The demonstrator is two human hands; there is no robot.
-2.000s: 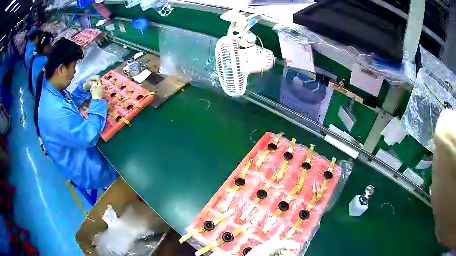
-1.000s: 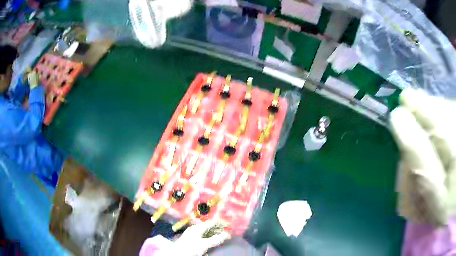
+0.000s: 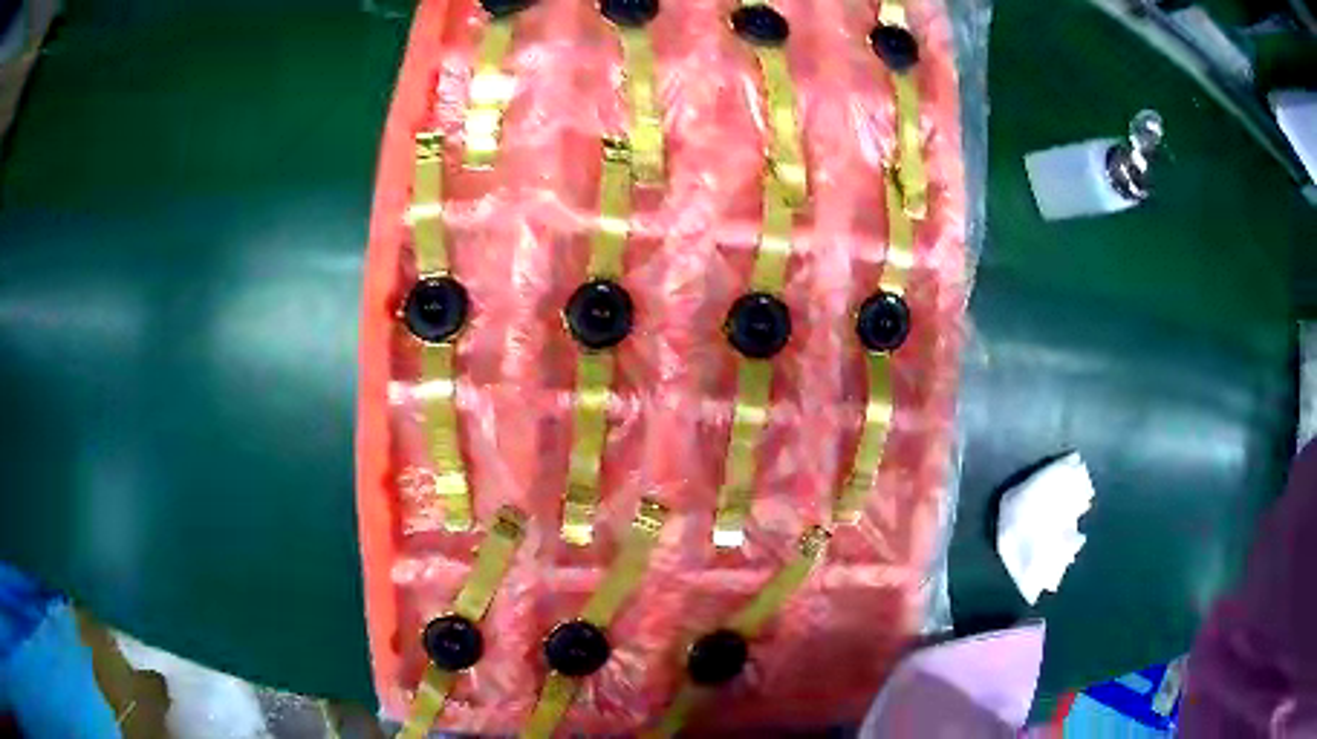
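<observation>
Wristwatches with round black heads and gold mesh bands lie open in rows on a red-pink tray [image 3: 379, 477] under clear wrinkled film. One watch [image 3: 600, 313] is near the middle. The nearest row has three watches, including a slanted one [image 3: 718, 657] whose lower band end is cut off by the bottom edge; its right-hand place shows no watch. A white cleaning cloth [image 3: 1044, 527] lies on the green surface right of the tray. Neither of my hands shows. A dark pink sleeve [image 3: 1264, 621] is at the lower right edge.
A squarish whitish bottle with a round metal top [image 3: 1083, 179] is beyond the cloth, right of the tray. A pale pink piece [image 3: 961, 686], unclear what, overlaps the tray's lower right corner. Blue fabric [image 3: 51, 657] and whitish plastic [image 3: 188, 693] show at lower left.
The view has moved closer and tilted down over the tray. Both gloved hands, seen a second ago at the tray's near edge and at the right, have left the picture. The fan and neighbouring worker's tray are gone from view.
</observation>
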